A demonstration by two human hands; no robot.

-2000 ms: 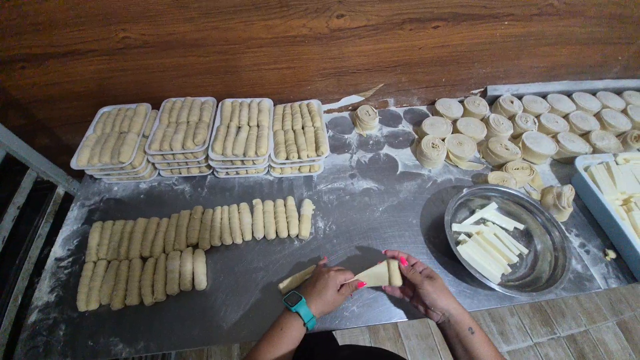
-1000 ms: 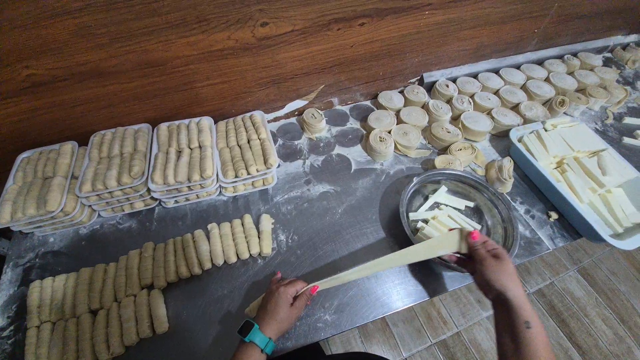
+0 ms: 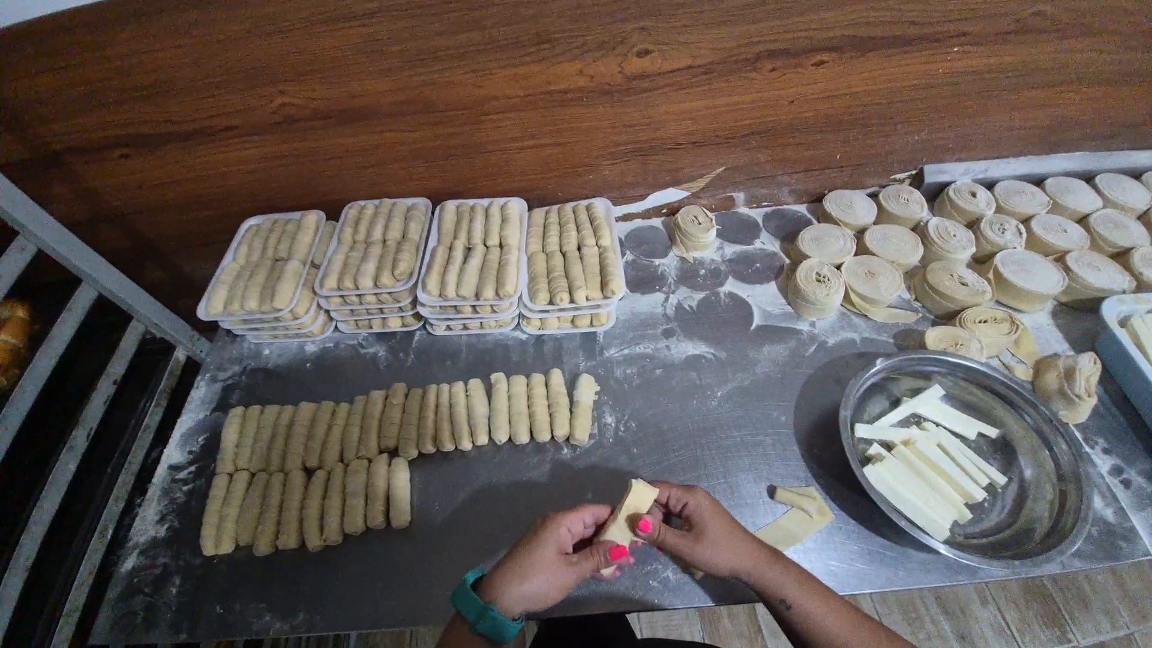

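Observation:
My left hand (image 3: 562, 549), with a teal watch at the wrist, and my right hand (image 3: 697, 526) both hold a short piece of dough (image 3: 630, 513) over the steel table's front edge. Whether it wraps a cheese stick cannot be told. A loose strip of dough (image 3: 796, 520) lies folded on the table just right of my right hand. Further right, a steel bowl (image 3: 1048, 468) holds several white cheese sticks (image 3: 927, 459). Two rows of rolled dough sticks (image 3: 360, 423) lie side by side to the left of my hands.
Stacked white trays of dough sticks (image 3: 576, 301) stand along the wooden wall. Coiled dough rolls (image 3: 1026, 274) fill the back right. A blue container (image 3: 1111, 346) sits at the right edge, and a metal rack (image 3: 99, 261) stands at the left.
A long strip of dough was stretched between my hands a second ago; now they are close together on a short piece. A loose strip now lies by the bowl. The view has shifted.

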